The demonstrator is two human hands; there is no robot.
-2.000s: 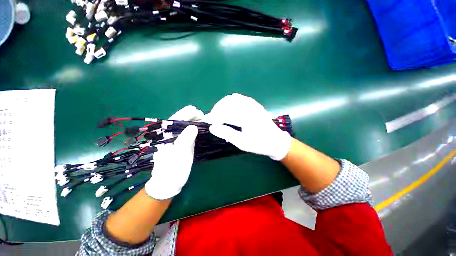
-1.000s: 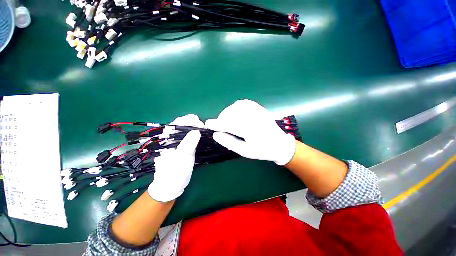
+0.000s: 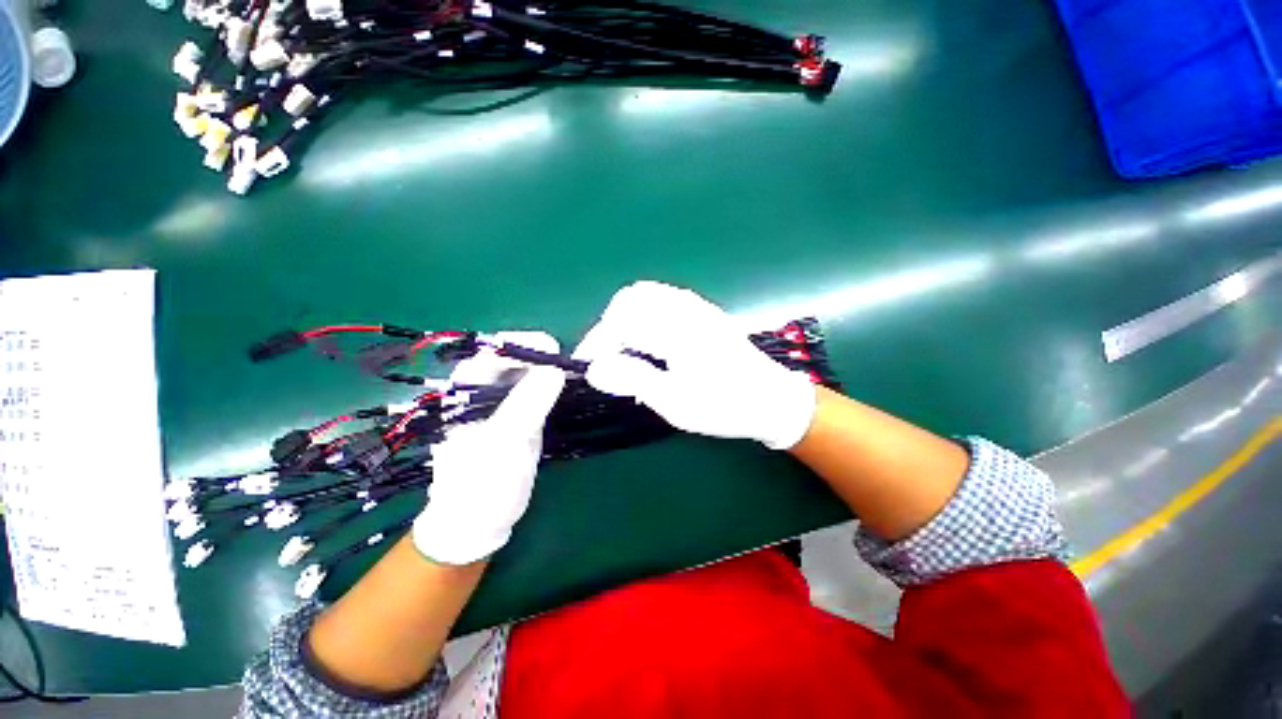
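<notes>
A bundle of black wire harnesses (image 3: 577,426) lies on the green bench in front of me. White connectors (image 3: 291,549) and black connectors with red leads (image 3: 291,447) fan out at its left, and red-and-black end connectors (image 3: 804,337) sit at its right. My left hand (image 3: 489,471), in a white glove, holds black branches between thumb and fingers. My right hand (image 3: 692,368), also gloved, pinches the same branches just to the right. One branch with a red lead and black connector (image 3: 277,344) sticks out left of my left hand. The fingertips partly hide the cables.
A second harness bundle (image 3: 633,54) lies at the back. A printed paper sheet (image 3: 87,464) is at the left, a round mesh object (image 3: 11,70) at the far left. A blue plastic tote (image 3: 1188,91) is at the back right, a pale flat strip (image 3: 1178,318) near the right bench edge.
The upper branches with red leads have shifted, and a black connector now points out farther left. Both hands stay close together on the cables, the right hand slightly left of before.
</notes>
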